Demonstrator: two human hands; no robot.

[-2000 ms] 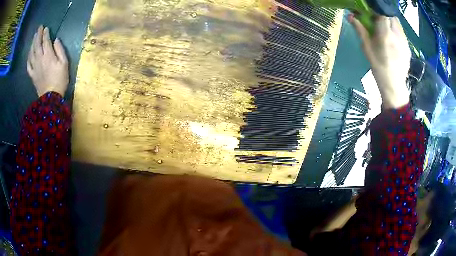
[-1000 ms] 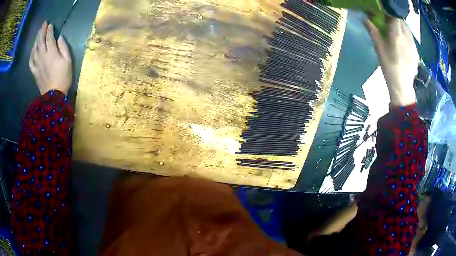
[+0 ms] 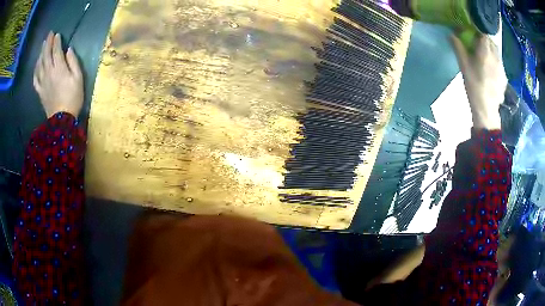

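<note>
Many black wire leads (image 3: pixel 340 107) lie side by side in a dense row along the right part of a scorched tan wooden board (image 3: pixel 179 119). A few lie slightly apart below the row. My right hand (image 3: pixel 485 75) is shut on the handle of a green hot air gun (image 3: pixel 442 13) at the upper right. The gun's dark nozzle points left, over the top end of the row, with a pink glow at its tip. My left hand (image 3: pixel 58 80) lies flat, fingers apart, on the dark green mat left of the board, holding nothing.
A single black lead (image 3: pixel 79 24) lies on the mat beyond my left hand. A blue tray (image 3: pixel 17 77) of brass-coloured parts is at the upper left edge. White sheets (image 3: pixel 448 107) with black pieces lie at the right. Another person's arm (image 3: pixel 400 266) shows at the lower right.
My right hand and the hot air gun have moved to the right, and more of the gun's body shows. My left hand has stayed nearly still.
</note>
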